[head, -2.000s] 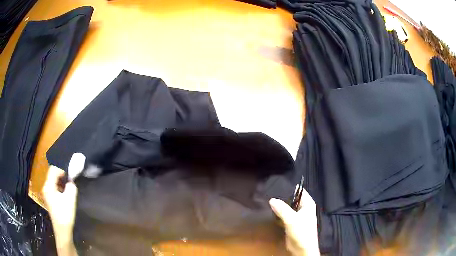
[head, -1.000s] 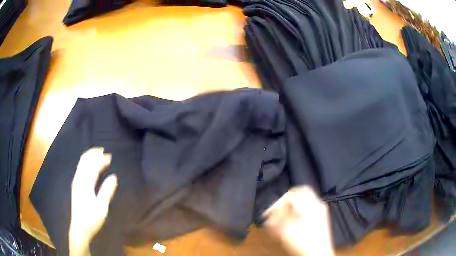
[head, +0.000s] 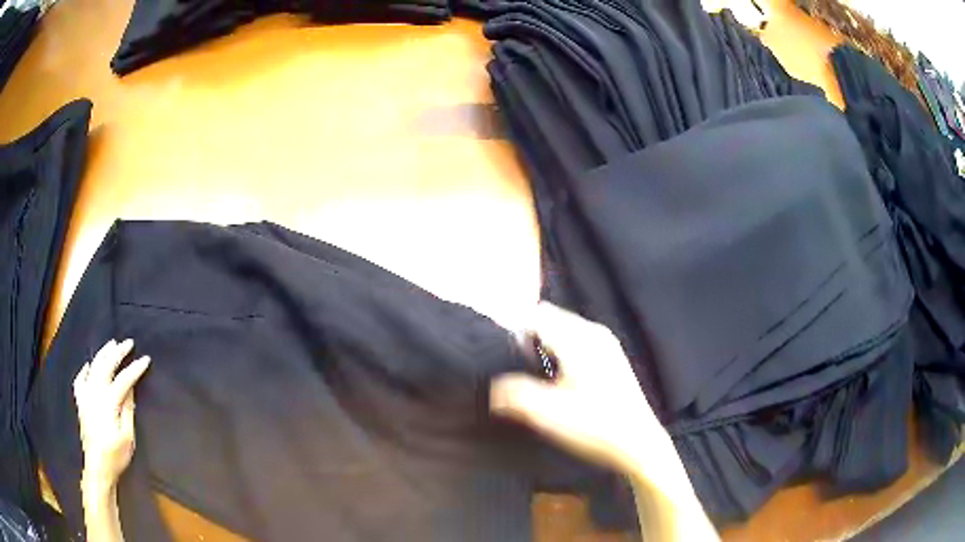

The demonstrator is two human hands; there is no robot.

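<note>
A black garment [head: 243, 371] lies spread over the front of the table, with a thin seam line near its upper left and soft folds to the right. My left hand [head: 109, 408] rests on its left part with the fingers a little apart. My right hand [head: 577, 386] is at the garment's right edge, slightly blurred, with the fingers curled. A small dark tool, which looks like the thread snips [head: 545, 358], shows between thumb and fingers and is mostly hidden. Whether this hand also pinches the cloth is hard to tell.
A thick pile of layered black garments [head: 624, 74] stands at the right, with a folded black piece [head: 741, 254] on it. More black garments lie at the far edge [head: 265, 11], far left [head: 26, 233] and far right [head: 910, 212]. The orange-brown table [head: 307, 127] shows beyond the garment.
The bunched garment has been turned and spread flatter. My right hand has moved up and inward along its right side. My left hand has shifted left since a second ago. The view has shifted right.
</note>
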